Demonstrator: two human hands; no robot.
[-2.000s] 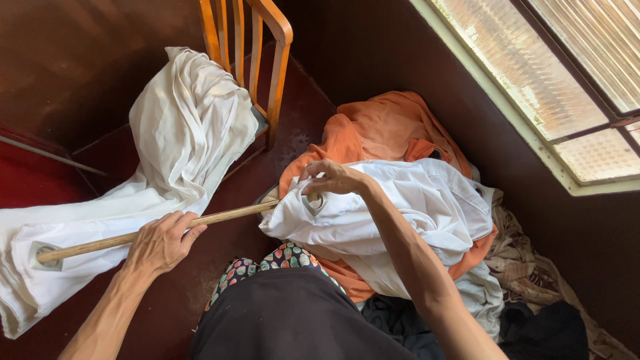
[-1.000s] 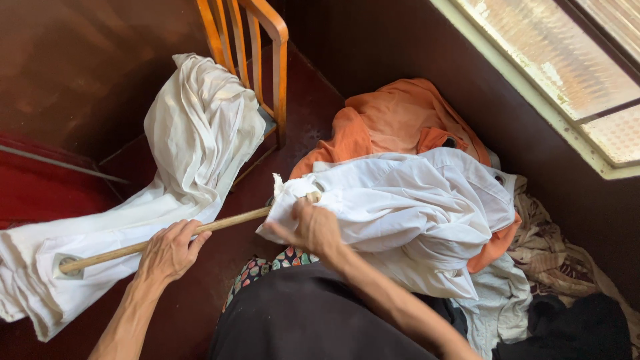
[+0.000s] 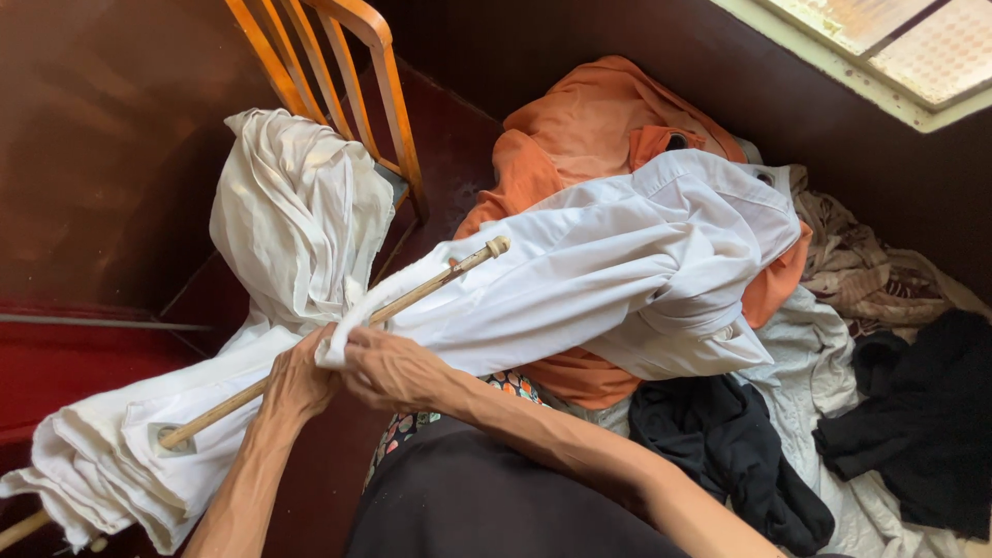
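Note:
My left hand (image 3: pixel 301 373) is closed around a wooden curtain rod (image 3: pixel 418 293), near the edge of a white eyelet curtain (image 3: pixel 573 271). Just to its right, my right hand (image 3: pixel 387 368) grips that curtain's top edge, its fingertips partly hidden. The rod passes through the curtain near its edge, and its knobbed end lies over the white cloth. At the lower left, a second, gathered white curtain (image 3: pixel 101 457) hangs on the rod, which comes out through a metal eyelet (image 3: pixel 174 440). The rest of this curtain is bunched up (image 3: pixel 302 209) by the chair.
A wooden chair (image 3: pixel 387 101) stands at the upper left. Orange eyelet cloth (image 3: pixel 589 116) lies under the white curtain. Black cloth (image 3: pixel 914 418), brown patterned cloth (image 3: pixel 860 263) and pale cloth (image 3: pixel 806 364) are heaped at the right, below a window frame (image 3: pixel 868 93).
My right hand has moved left, from the rod's end to beside my left hand, bringing the white curtain's edge along. The rod's knobbed end now sticks out beyond that edge.

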